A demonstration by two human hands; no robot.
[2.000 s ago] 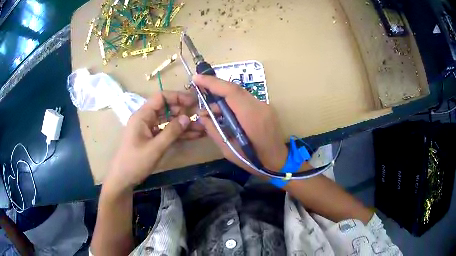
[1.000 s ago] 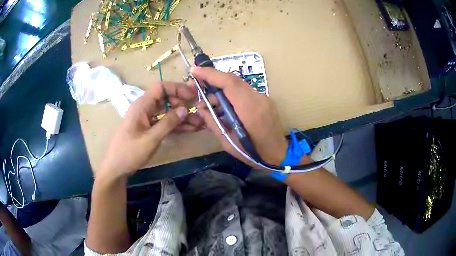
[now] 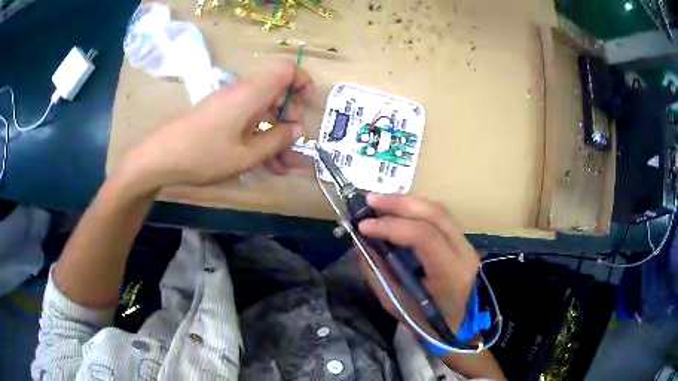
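My left hand (image 3: 238,126) pinches a brass contact strip (image 3: 265,126) with a green wire (image 3: 290,83) standing up from it, at the left edge of the housing. My right hand (image 3: 431,257) holds the black soldering iron (image 3: 405,275), with the thin feed tube (image 3: 369,279) along it. The iron's tip is close to the end of the held strip and a white lead end (image 3: 303,147); contact cannot be told. The white socket housing (image 3: 409,110) lies open side up, with a green circuit board (image 3: 386,143) inside.
More brass strips with green wires (image 3: 271,13) lie at the top. A plastic bag (image 3: 167,46) is at upper left, a white plug block (image 3: 73,73) left of the cardboard. A cardboard tray (image 3: 545,134) with a black holder (image 3: 595,111) is at right. A blue tie (image 3: 476,320) is at my right wrist.
The view has shifted. My right hand has moved down and right, away from my left hand, and the iron's tip has come down near the strip. The housing is now uncovered.
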